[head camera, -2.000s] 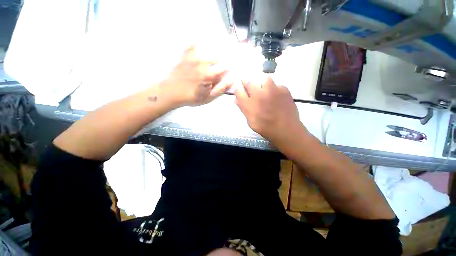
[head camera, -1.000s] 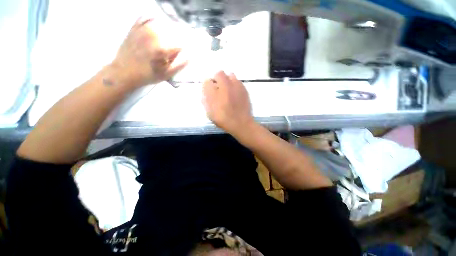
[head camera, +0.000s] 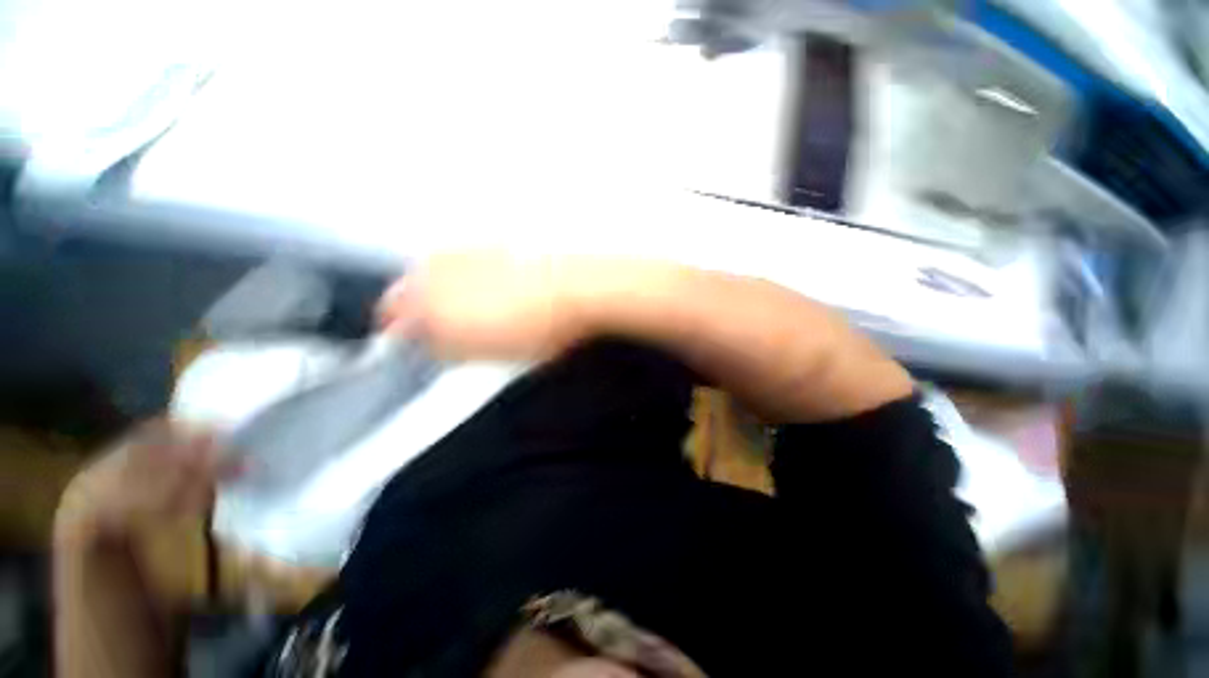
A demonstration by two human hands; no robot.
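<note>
A grey-white cloth piece (head camera: 332,413) stretches slantwise between my hands, below the table's front edge at the left. My right hand (head camera: 464,307) reaches across my body and grips its upper end. My left hand (head camera: 157,484) is low at the far left, blurred, with its fingers at the piece's lower end. The white pile by my lap (head camera: 272,517) lies under and behind the cloth. Motion blur hides the finger details.
White cloth on the table (head camera: 332,133) is blown out. The dark phone (head camera: 821,126) lies right of it, with the snips (head camera: 953,282) nearer the front edge. The machine's blue-striped head (head camera: 1074,80) is at the upper right. White scraps (head camera: 1001,484) lie below the table at right.
Both hands have left the area by the needle. My left hand has moved down past the table edge; my right hand has moved left across my body. The grey-white piece now shows between them.
</note>
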